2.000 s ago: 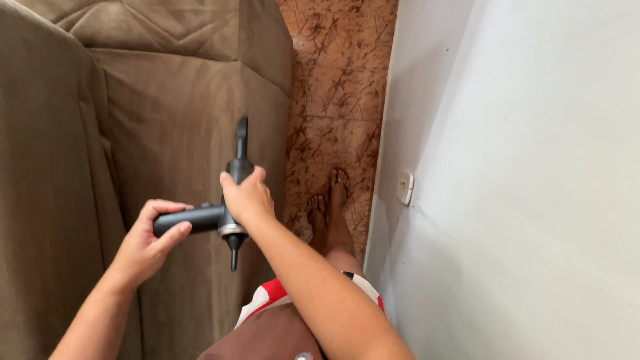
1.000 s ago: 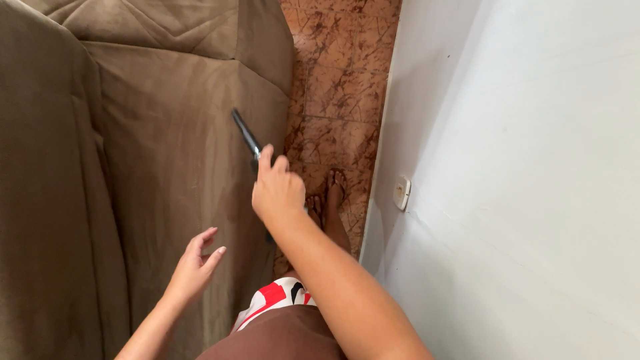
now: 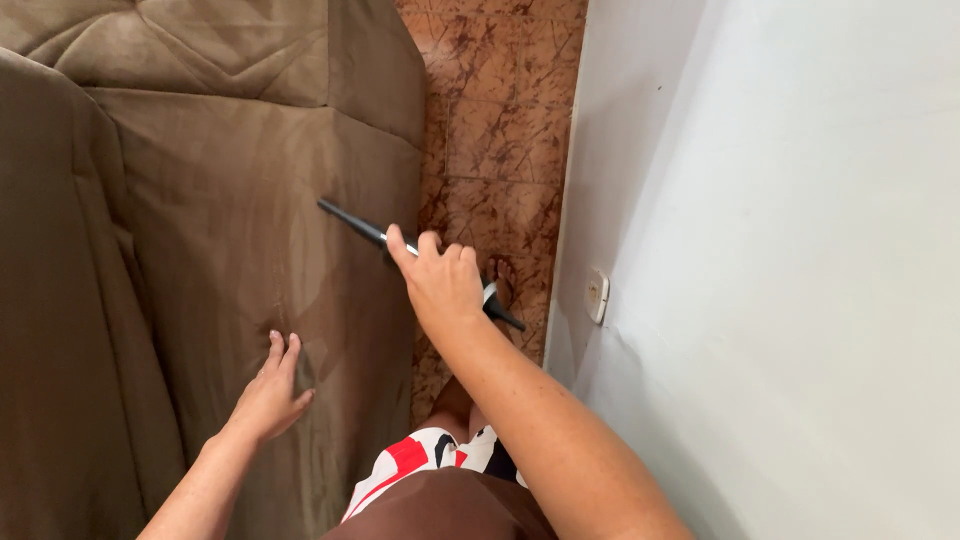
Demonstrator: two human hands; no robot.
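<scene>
My right hand (image 3: 442, 277) grips a black handheld vacuum cleaner (image 3: 360, 225) near the right edge of the sofa arm. Its long narrow nozzle points up and left over the brown fabric, and a black tapered end shows below my wrist. Most of the body is hidden by the hand. My left hand (image 3: 277, 390) holds nothing; its fingers are apart and its fingertips are at the brown fabric sofa (image 3: 225, 187), beside a faint crease. Whether they press on it is hard to tell.
A reddish tiled floor (image 3: 502, 135) runs between the sofa and a white wall (image 3: 787, 225). A wall socket or switch plate (image 3: 597, 295) sticks out slightly at right. My foot (image 3: 501, 274) stands in that narrow gap.
My left hand has let go of the vacuum's handle and now lies at the fabric. The nozzle, which pointed straight up, has tilted left in my right hand.
</scene>
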